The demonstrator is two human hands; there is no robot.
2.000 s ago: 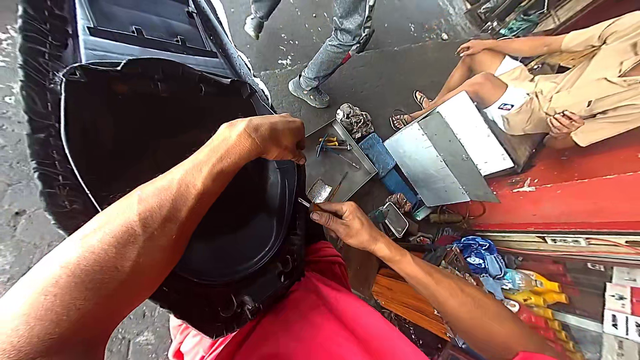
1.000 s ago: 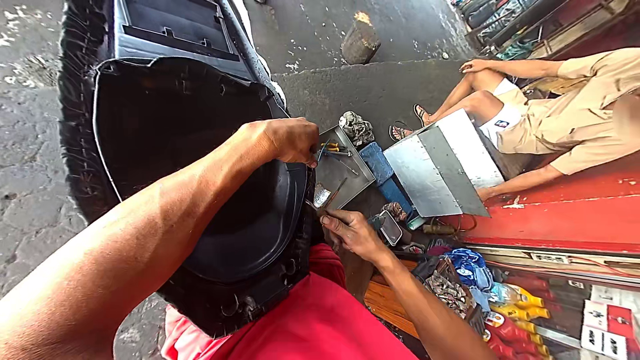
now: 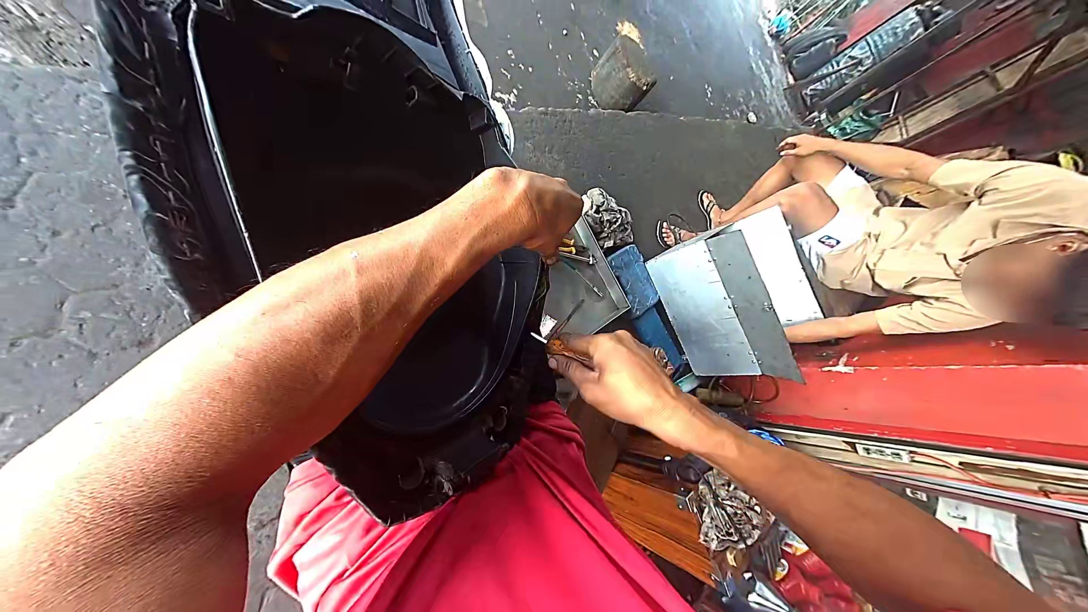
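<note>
A large black seat, likely a motorcycle's, lies underside up across my lap [image 3: 399,365], its plastic base pan showing and black cover material gathered round its edge. My left hand [image 3: 544,208] is curled over the rim on the right side, fingertips partly hidden. Just below it, my right hand [image 3: 612,374] grips a hand tool by its orange-brown handle [image 3: 561,347], with the metal end pointing at the seat's edge; the exact tool is unclear. Behind the hands, a metal tray [image 3: 608,297] holds yellow-handled pliers [image 3: 569,248] and other thin tools.
A seated person [image 3: 918,229] is at the right, one hand by a metal box [image 3: 714,297]. Blue containers [image 3: 633,280] and a crumpled rag [image 3: 608,217] lie beside the tray. A wooden block [image 3: 623,72] stands on the pavement; orange-brown wood [image 3: 659,518] is at lower right.
The walking person's legs seen two seconds ago have left the view. The seated person's nearer hand has moved from the lap to the metal box. Both my hands stay near the seat's rim.
</note>
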